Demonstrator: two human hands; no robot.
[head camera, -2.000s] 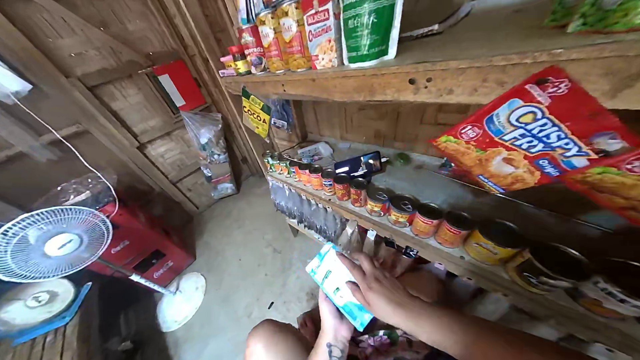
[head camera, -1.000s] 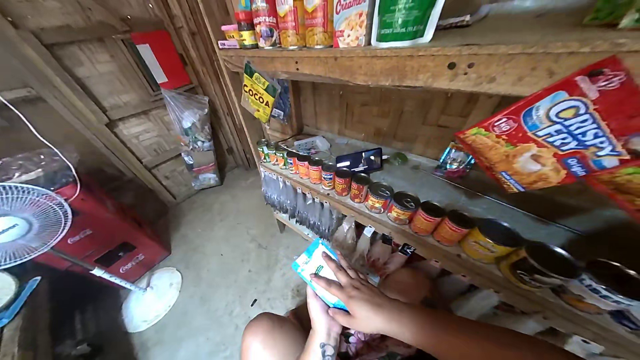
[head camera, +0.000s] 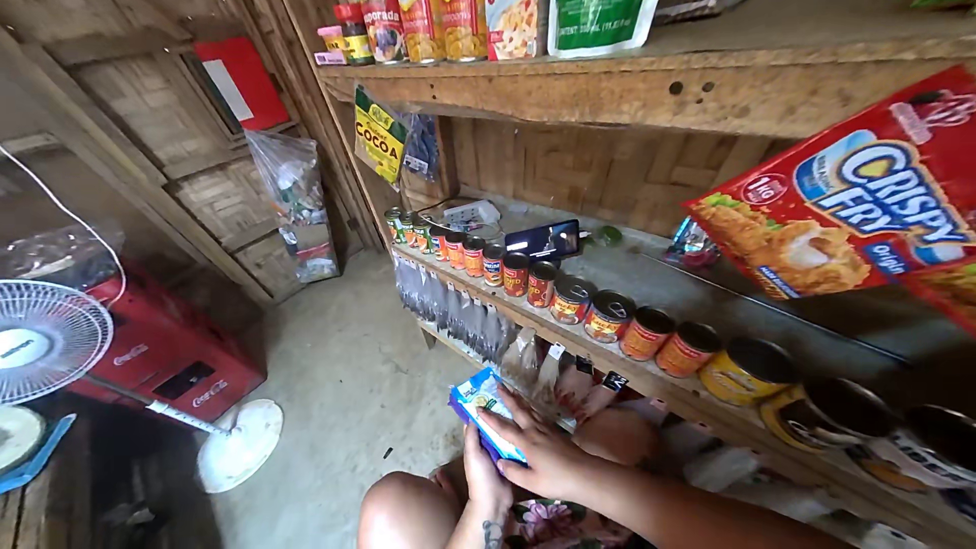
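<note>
A blue, white and purple packet (head camera: 488, 415) is held between my two hands above my lap, at the lower middle. My left hand (head camera: 486, 473) holds it from below and from the left side, its wrist tattooed. Across its upper face lies my right hand (head camera: 534, 442), fingers spread, the thumb near the packet's lower end. To the right of the hands a row of food cans (head camera: 606, 316) stands along the front edge of a wooden shelf, and small plastic bags (head camera: 457, 305) hang below that edge.
A red frying-mix packet (head camera: 846, 191) hangs at the right, a cocoa packet (head camera: 379, 141) farther left. On the shelf a phone (head camera: 543, 240) leans near a power strip (head camera: 471, 215). At the left stand a white fan (head camera: 240, 446) and red crates (head camera: 175, 358). Pouches line the upper shelf (head camera: 610, 84).
The packet, earlier showing a mostly white and light-blue face, now shows deeper blue and purple parts. Both hands remain on it.
</note>
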